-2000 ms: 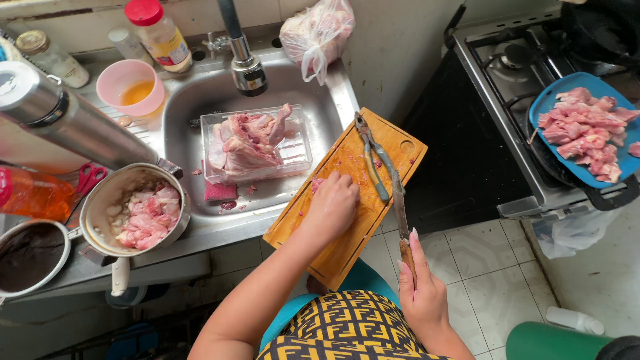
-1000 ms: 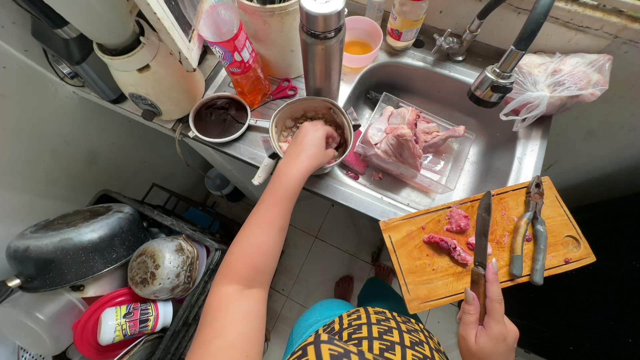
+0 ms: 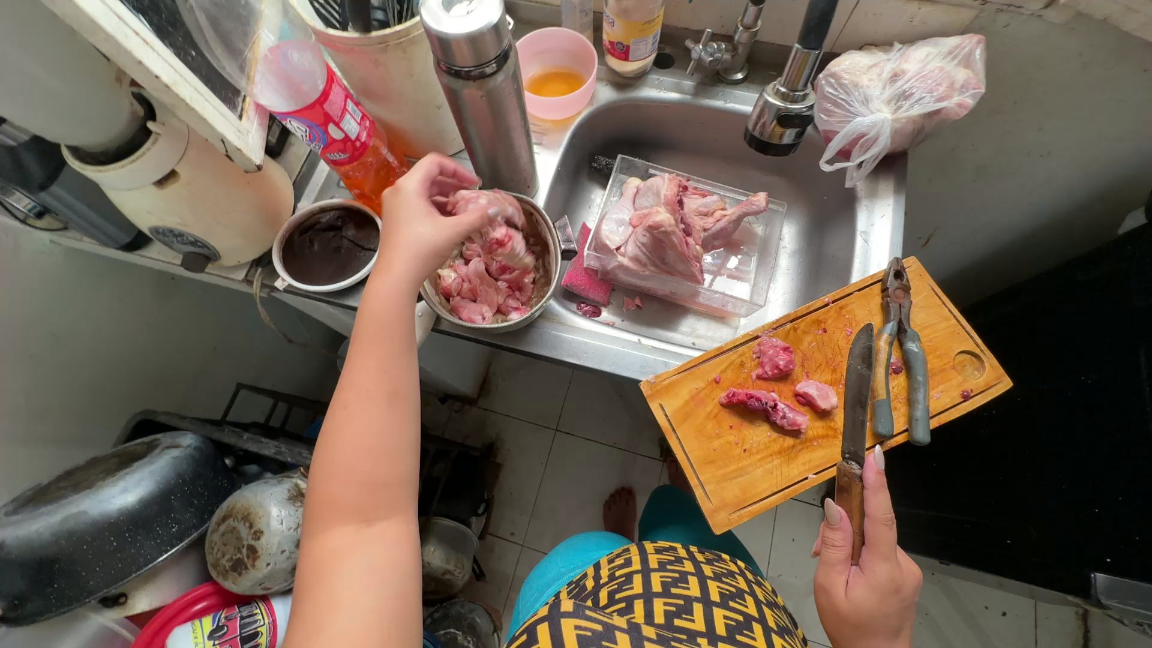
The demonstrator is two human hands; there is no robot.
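My left hand (image 3: 432, 220) grips a piece of raw chicken (image 3: 495, 209) over a metal pot (image 3: 551, 261) that holds more raw pieces. In my right hand (image 3: 868, 562) is the wooden handle of a kitchen knife (image 3: 857, 396), its blade over the near edge of a wooden cutting board (image 3: 711, 486). Beside the blade lie combination pliers (image 3: 914, 369). Several small raw pieces, one a dark red strip (image 3: 763, 409), rest on the board. A larger raw chicken portion (image 3: 661, 229) sits in a clear plastic container (image 3: 765, 261) in the sink.
The steel sink (image 3: 832, 216) has a faucet (image 3: 781, 117) above it and bagged raw meat (image 3: 900, 90) at its corner. Near the pot stand a steel thermos (image 3: 490, 108), a soda bottle (image 3: 337, 126), a pink bowl (image 3: 576, 67) and a small pot of dark liquid (image 3: 328, 247). Pans (image 3: 108, 513) are stacked lower left.
My left hand was at the board two seconds ago, then inside the pot; now it is raised at the rim with chicken. The view has swung left since the first frame.
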